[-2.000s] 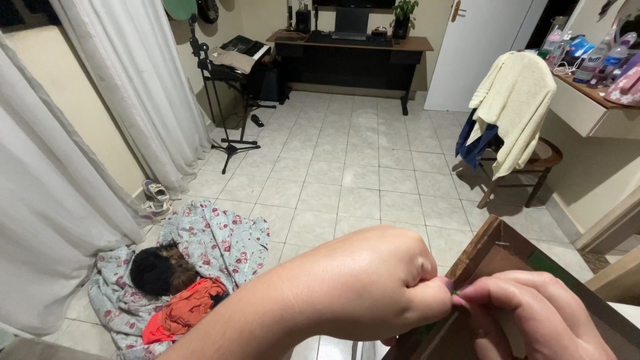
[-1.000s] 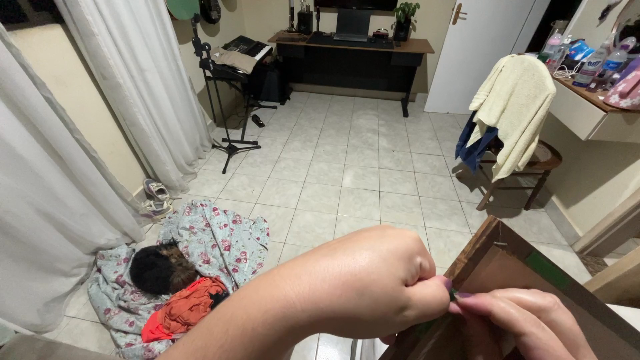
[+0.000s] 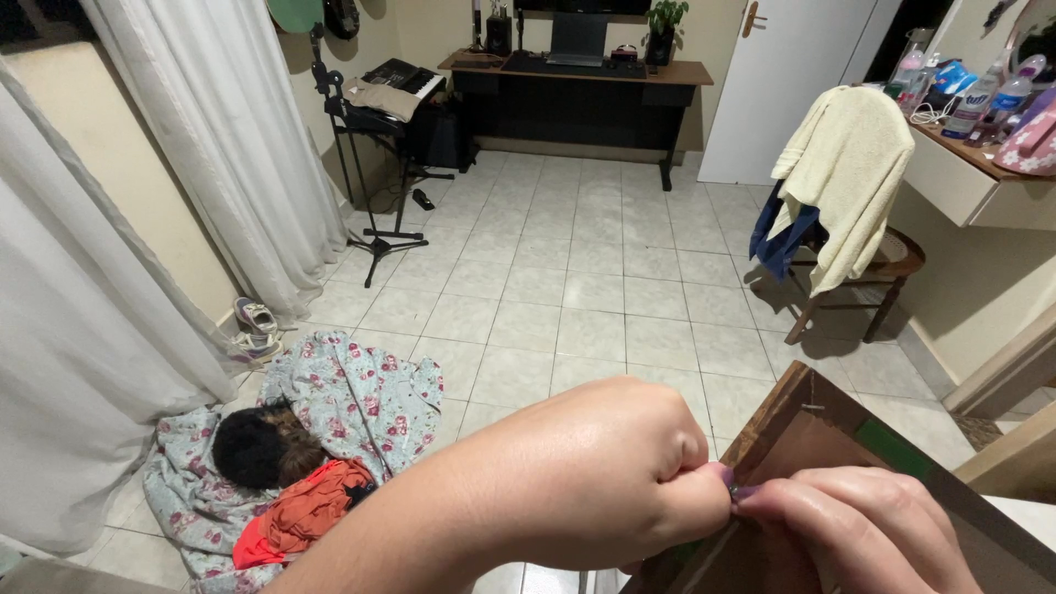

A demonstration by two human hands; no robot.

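My left hand [image 3: 610,462] reaches in from the lower left, its thumb and curled fingers pinched together at the edge of a brown wooden frame [image 3: 763,412]. My right hand [image 3: 866,520] lies over the frame's panel, its thumb and index fingertips meeting those of the left. Between the fingertips is a tiny dark green thing [image 3: 733,489], too small and hidden to name. The frame stands tilted at the lower right, with a staple near its top corner and a green strip [image 3: 895,448] along one side.
On the tiled floor [image 3: 594,289] a furry animal [image 3: 264,445] lies curled on a floral cloth [image 3: 371,388], beside orange cloth [image 3: 322,507]. Farther off are a keyboard on a stand [image 3: 404,82], a desk [image 3: 577,70], a chair with a cream towel [image 3: 858,173] and shoes [image 3: 256,318] by the curtain.
Both hands stay pinched together at the frame; my right hand's fingers have shifted slightly over the panel. The animal and the cloths have not plainly moved.
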